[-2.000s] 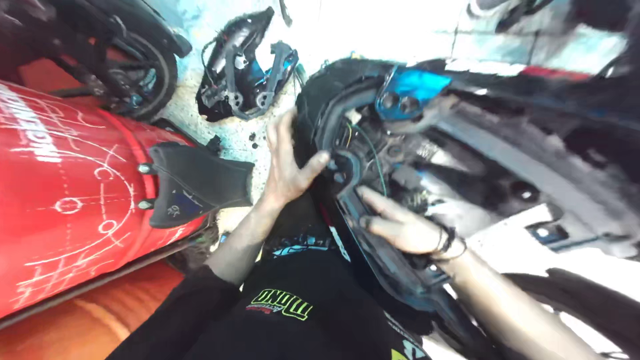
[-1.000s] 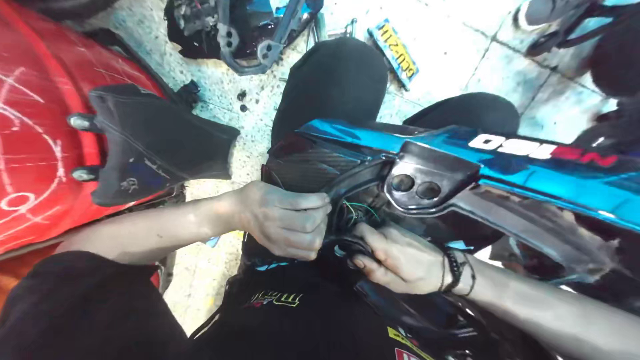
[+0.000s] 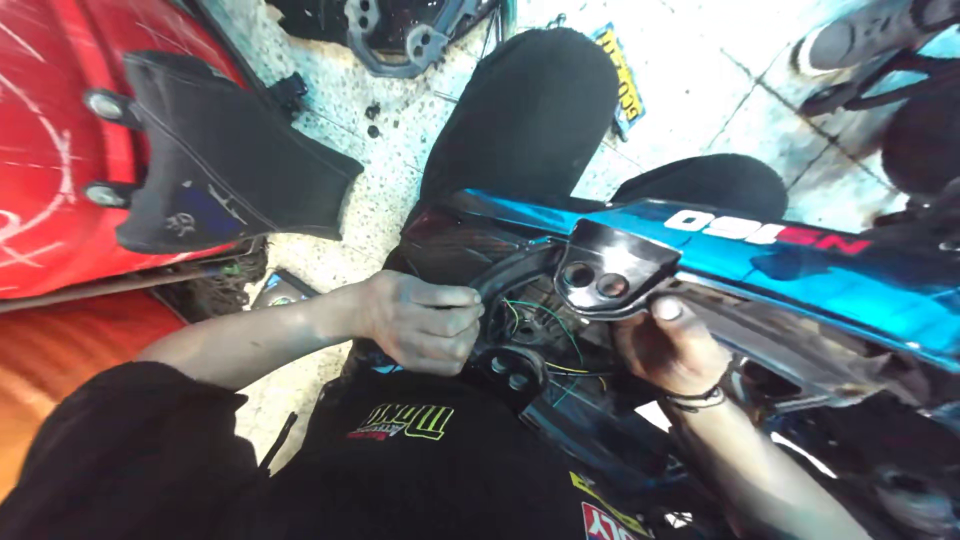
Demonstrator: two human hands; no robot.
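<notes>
The blue tail fairing of a motorcycle (image 3: 750,247) lies across my lap side of the view, with a black grab-rail bracket (image 3: 619,270) bearing two holes. My left hand (image 3: 427,322) is closed at the end of the black curved rim (image 3: 517,274); whether a small part is between its fingers is hidden. My right hand (image 3: 671,345) grips the lower edge of the bracket, thumb on top and fingers underneath. Between the hands, green and yellow wires (image 3: 559,322) run through the opening. A second two-holed black mount (image 3: 514,371) sits just right of my left hand.
A black motorcycle seat (image 3: 240,157) rests against a red scratched panel (image 3: 45,142) at the left. On the tiled floor lie a grey bracket (image 3: 390,67), small black parts (image 3: 373,131) and a yellow-blue plate (image 3: 619,79). A shoe (image 3: 847,45) shows at the upper right.
My right hand has moved from the lower mount beside my left hand to the bracket on the blue fairing. Two seconds ago my left hand was open; now its fingers are curled.
</notes>
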